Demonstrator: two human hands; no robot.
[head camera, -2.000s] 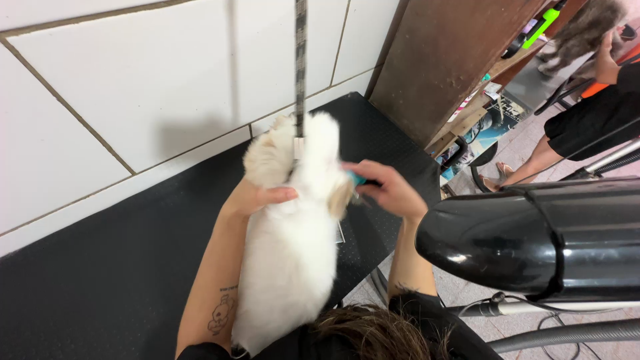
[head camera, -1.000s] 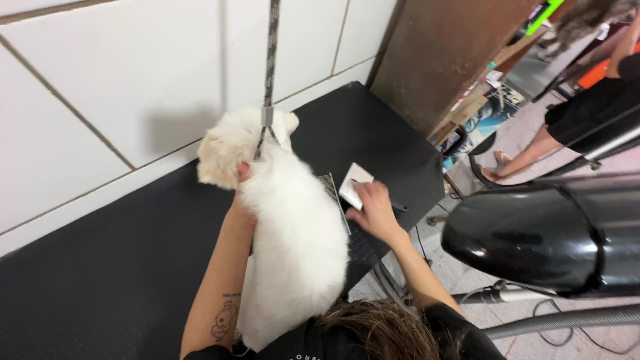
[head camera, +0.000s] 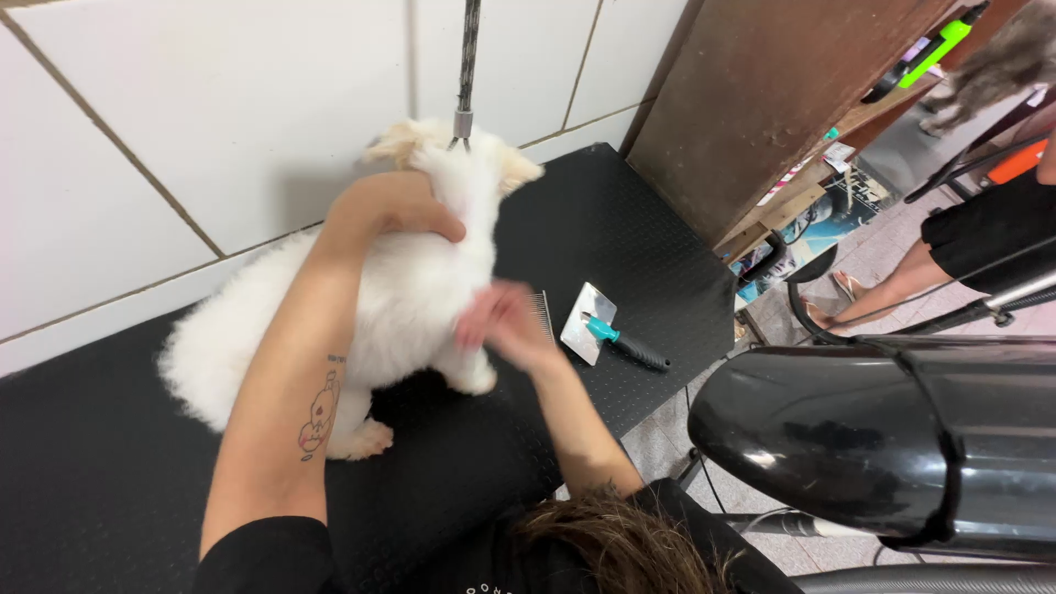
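A fluffy white dog (head camera: 396, 305) stands on a black textured grooming table (head camera: 462, 462), its head at the top near the tiled wall. A grooming loop's strap (head camera: 469, 66) hangs to the dog's neck. My left hand (head camera: 408, 206) rests on the dog's neck and shoulder, its fingers partly hidden in the fur. Blurred, my right hand (head camera: 503, 322) is at the dog's chest; whether it grips fur does not show. Just right of it lies a metal comb (head camera: 542, 313), partly covered. Beside that, a slicker brush (head camera: 591, 324) with a teal and black handle lies on the table.
A large black dryer (head camera: 833, 437) fills the lower right, with a hose (head camera: 932, 580) below. A brown wooden panel (head camera: 775, 99) stands at the table's far end. Beyond it are shelves, a person's legs (head camera: 899, 280) in sandals and a grey dog (head camera: 990, 74).
The dog has turned, its rear now at the left. My right hand has let go of the slicker brush and moved to the dog's chest.
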